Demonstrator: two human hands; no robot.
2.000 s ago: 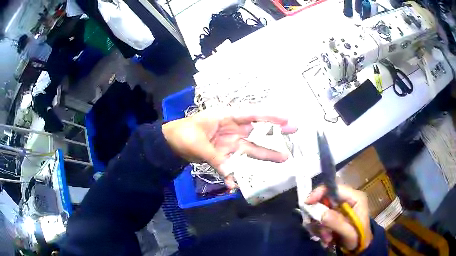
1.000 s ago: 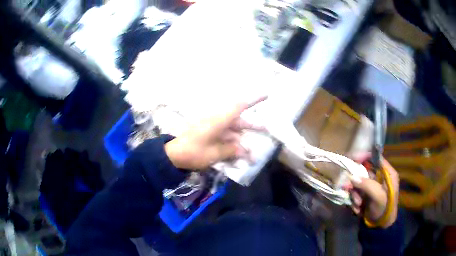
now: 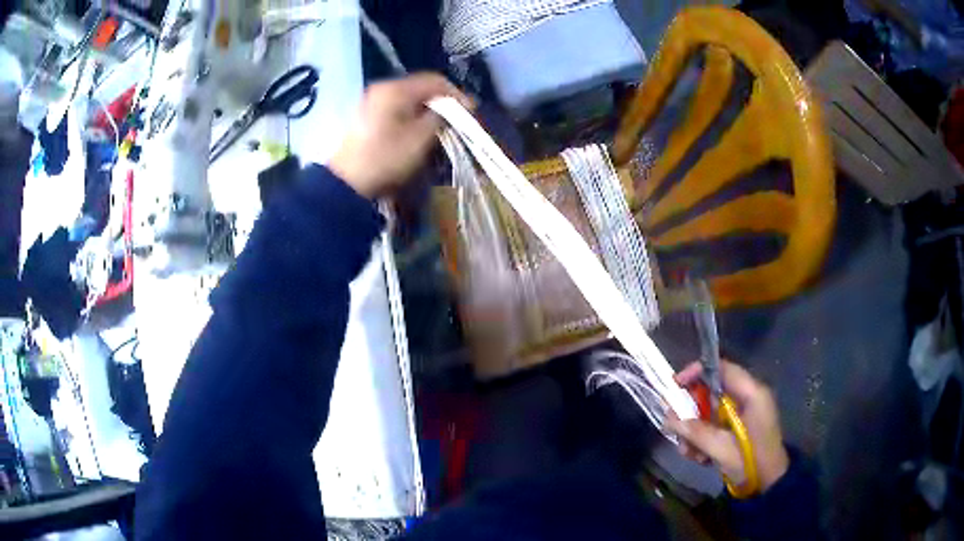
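White strips (image 3: 560, 238) are stretched as a flat band between my two hands, slanting over the chair seat (image 3: 507, 338). My left hand (image 3: 396, 129) grips their upper end above the table's edge. My right hand (image 3: 740, 428) holds their lower end, with loose ends curling beside it. The right hand also holds scissors (image 3: 740, 444) with yellow-orange handles, blades pointing up. A bundle of white strips (image 3: 616, 238) lies across the seat near the chair's backrest.
The yellow-orange chair back (image 3: 809, 159) fans out at the right. White strips (image 3: 507, 23) lie on a grey-white box (image 3: 571, 63) beyond the chair. The white table (image 3: 365, 423) is at left, with black-handled scissors (image 3: 285, 93) and a sewing machine (image 3: 185, 137).
The view has turned right towards the chair. My left hand, earlier spread open over the table, has taken hold of the strips, now stretched taut. My right hand still holds scissors and strips.
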